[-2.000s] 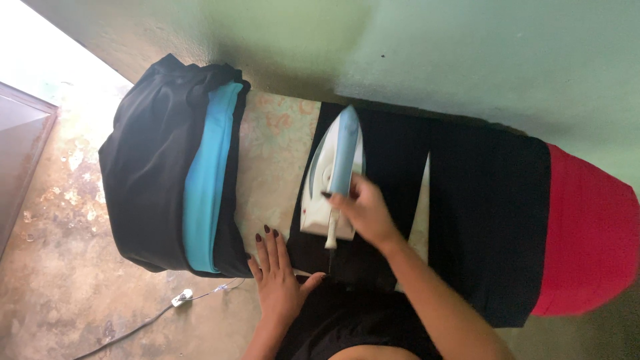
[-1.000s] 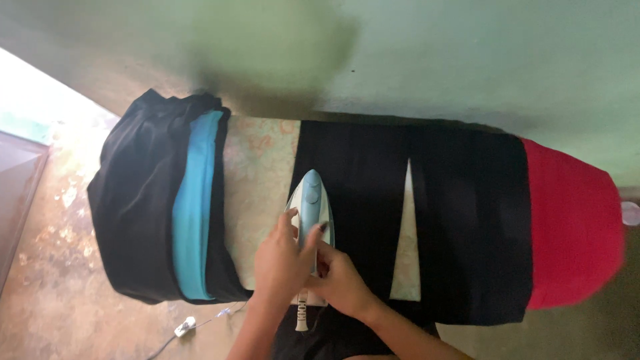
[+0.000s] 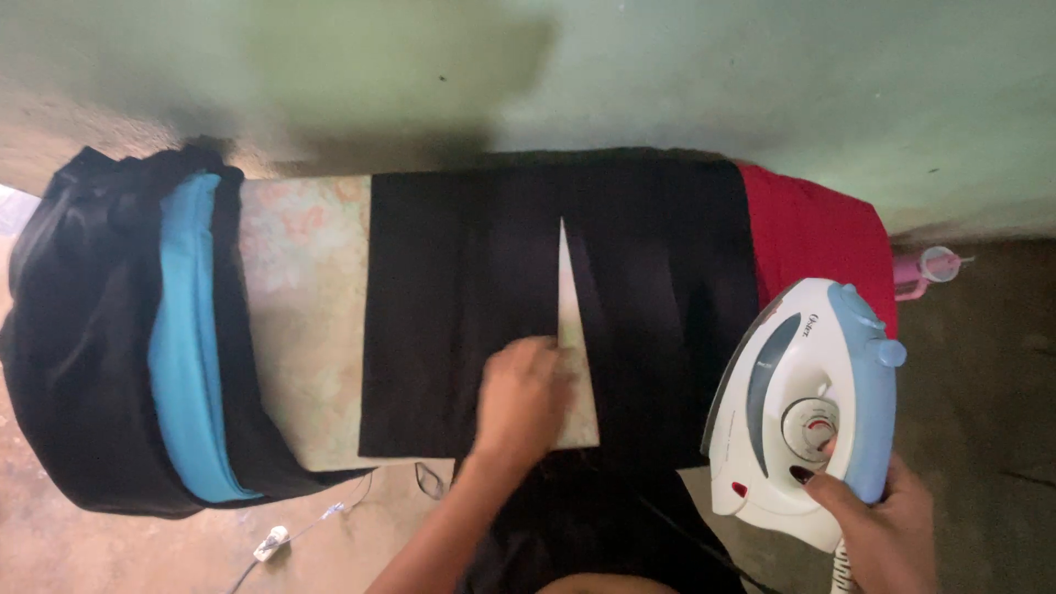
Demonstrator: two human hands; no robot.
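Observation:
My right hand (image 3: 883, 520) grips the handle of a white and blue Oster steam iron (image 3: 792, 412), tilted on its side and lifted near the right end of the ironing board. My left hand (image 3: 524, 396), slightly blurred, is over the black fabric (image 3: 462, 272), beside a narrow wedge-shaped gap where the patterned board cover (image 3: 305, 313) shows; its fingertips are hidden, so I cannot tell if they pinch the cloth. At the right end a red cloth (image 3: 817, 223) covers the board. Bunched black fabric (image 3: 74, 330) with a light-blue cloth (image 3: 190, 346) lies over the left end.
A green wall (image 3: 627, 74) runs along the board's far side. Below left, a white electrical connector (image 3: 272, 544) with a cord lies on the floor. A pink and clear plastic object (image 3: 936, 264) stands beyond the red end. The iron's coiled cord guard (image 3: 841, 569) hangs at the lower right.
The iron has moved right, off the black fabric near its left edge, and is now raised in my right hand. My left hand has left the iron and moved right to the wedge-shaped gap.

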